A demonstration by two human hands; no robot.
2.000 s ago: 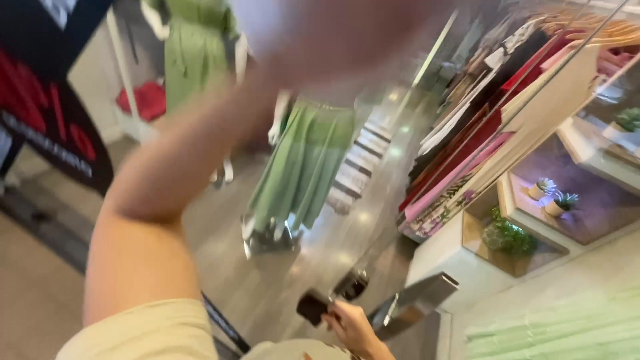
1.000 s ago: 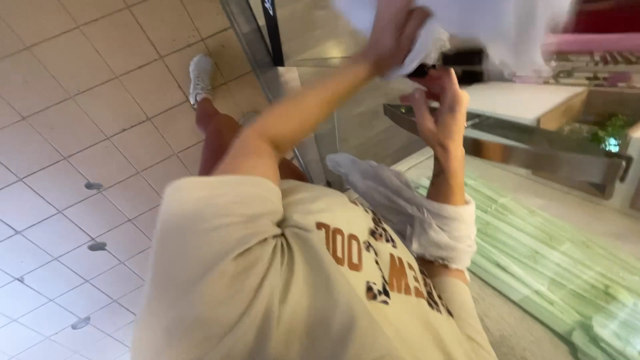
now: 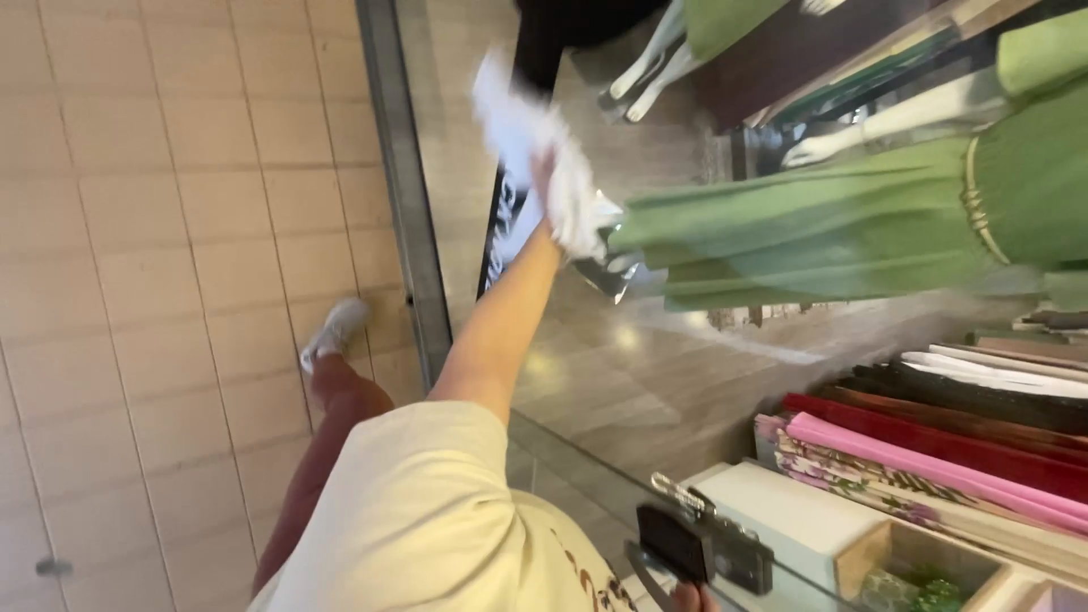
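Observation:
A blurred white cloth (image 3: 574,191) is in my left hand (image 3: 544,170), with the arm stretched out toward the glass. Through the glass, a green dress (image 3: 816,212) with a gold-coloured belt is visible beyond the cloth. Only some fingers of my right hand (image 3: 693,597) show at the bottom edge, touching or beside the lower end of a black rectangular block (image 3: 671,544). A curved grey metal piece, perhaps a door handle (image 3: 648,578), lies close to it. Whether the right fingers grip either is hidden. A similar dark shape, apparently a reflection, appears beside the block.
A dark metal frame (image 3: 412,204) borders the glass beside the tiled floor (image 3: 187,255). My shoe (image 3: 336,331) stands on the tiles. Behind the glass are mannequin legs (image 3: 654,72), hanging clothes (image 3: 935,442) and a white cabinet (image 3: 790,510) with a plant (image 3: 935,595) in a wooden niche.
My left arm has stretched outward with the white cloth, away from my right hand, which it was close to one second ago. The view has turned.

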